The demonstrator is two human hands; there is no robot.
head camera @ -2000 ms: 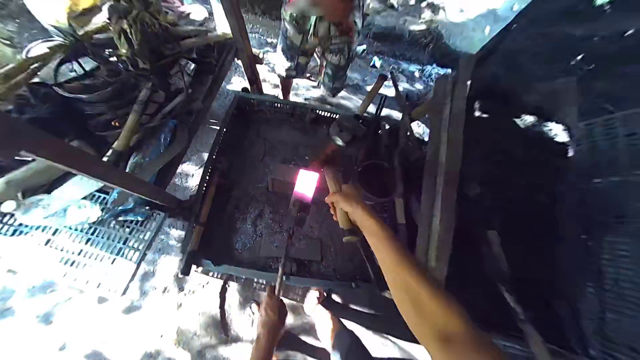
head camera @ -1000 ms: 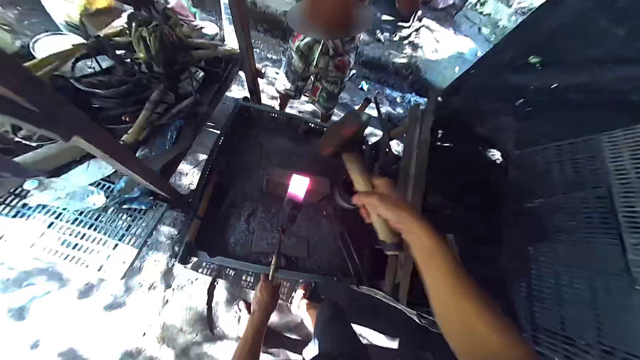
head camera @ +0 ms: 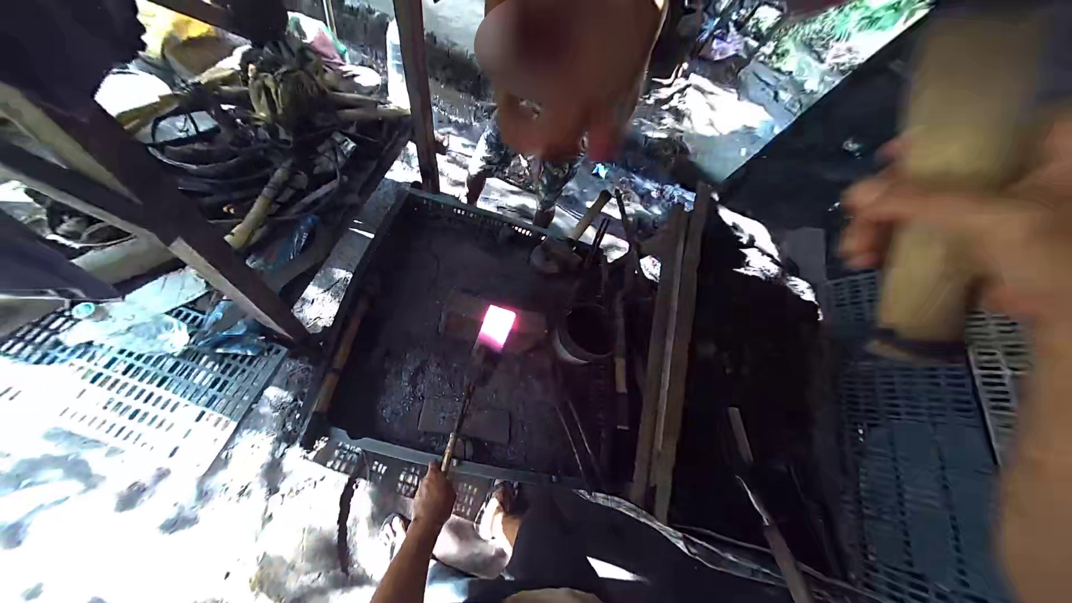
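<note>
My left hand [head camera: 434,497] grips the handle end of a long metal tool [head camera: 462,410], too dark to tell whether tongs or a rod. At its far end a piece of hot metal [head camera: 497,326] glows white and pink, over a dark block [head camera: 528,331] in the black tray [head camera: 381,456]. On the right, close to the camera and blurred, my right hand [head camera: 963,226] is closed around a thick wooden handle [head camera: 930,285], raised well above the tray's level. The head of that tool is not clearly visible.
Another person [head camera: 536,159] stands beyond the tray. A hammer [head camera: 557,251], a round container [head camera: 584,335] and wooden boards [head camera: 670,360] are at the tray's right. Branches [head camera: 276,193] and a slanting wooden post [head camera: 218,276] lie left. My feet are at the near edge.
My right hand has lifted the hammer up and to the right, from above the tray to near the camera. My left hand still holds the long tool, the hot metal still glowing at its end.
</note>
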